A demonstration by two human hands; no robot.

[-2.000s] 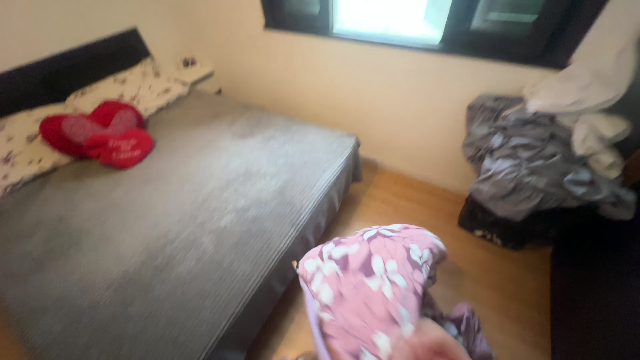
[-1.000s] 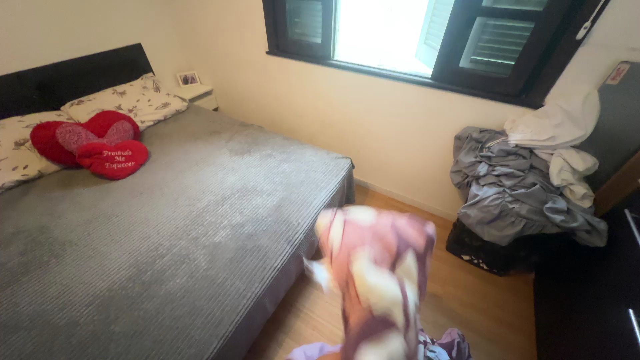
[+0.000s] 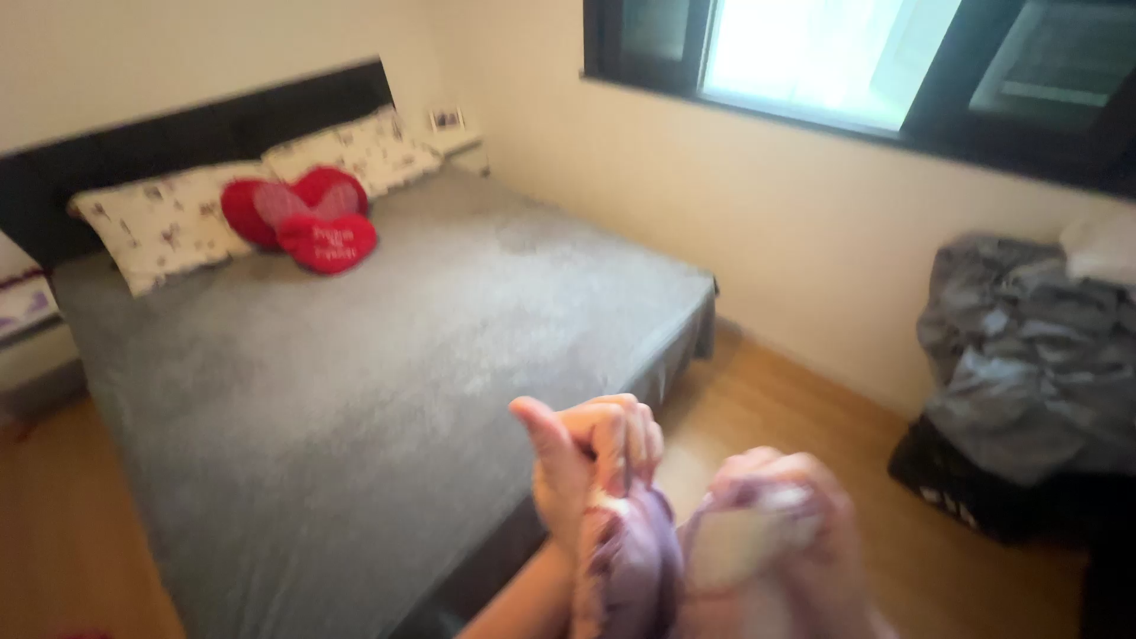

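Low in the head view, right of centre, both hands grip a purple patterned cloth (image 3: 626, 564). My left hand (image 3: 590, 453) has its fingers curled over the cloth's upper edge, with the thumb sticking up and out to the left. My right hand (image 3: 794, 515), blurred, clutches another part of the cloth a little to the right, fingers folded over it. The cloth hangs down out of the frame between and below the hands. The hands are in front of the near side of a bed with a grey cover (image 3: 382, 382).
Two heart-shaped red cushions (image 3: 328, 241) lie against patterned pillows (image 3: 177, 217) by the dark headboard (image 3: 204, 115). At right, a heap of grey fabric (image 3: 1029, 355) rests on a black bag or container (image 3: 950, 479) near the wall. Wooden floor (image 3: 799, 399) runs between bed and heap.
The pink and white patterned cloth, blurred in front of me a second ago, no longer hangs there spread out. Both hands now show clearly, gripping purple cloth. The view has swung left.
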